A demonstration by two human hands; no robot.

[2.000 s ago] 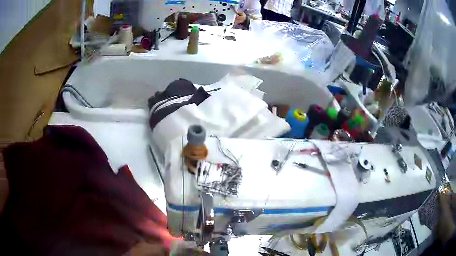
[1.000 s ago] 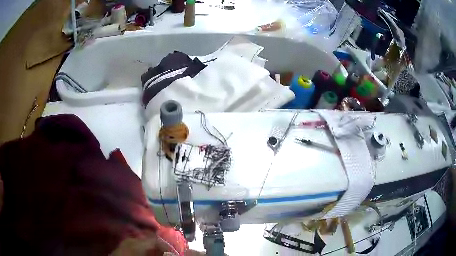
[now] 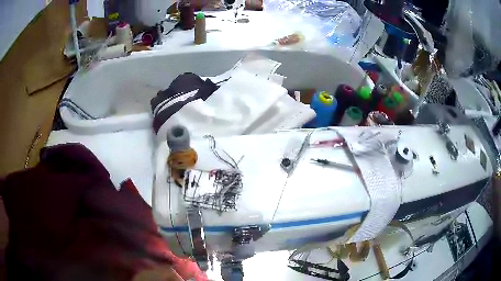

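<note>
Dark maroon cloth [image 3: 71, 214] is bunched at the lower left, its lit red edge reaching toward the needle area. A blurred sliver of skin, which looks like my left hand [image 3: 156, 274], shows at the bottom edge against the cloth; its fingers are cut off, so its grip cannot be told. My right hand is not visible. The white sewing machine head [image 3: 307, 192] with a blue stripe lies across the front. Its needle area [image 3: 233, 266] is brightly lit and partly cut off. Pins [image 3: 222, 189] lie on a pale patch atop the head, beside an orange-brown and grey spool [image 3: 178, 145].
White fabric [image 3: 247, 104] with a dark striped part lies in the trough [image 3: 121, 82] behind the head. Coloured thread cones [image 3: 324, 108] stand to its right. A white textured band [image 3: 382, 186] drapes over the head. Yellow-handled scissors [image 3: 360, 249] lie under the arm. Brown paper [image 3: 33, 110] is at left.
The view has shifted, so the machine head sits farther left than two seconds ago. The brownish shape at the right edge has left the picture. The cloth remains at the lower left.
</note>
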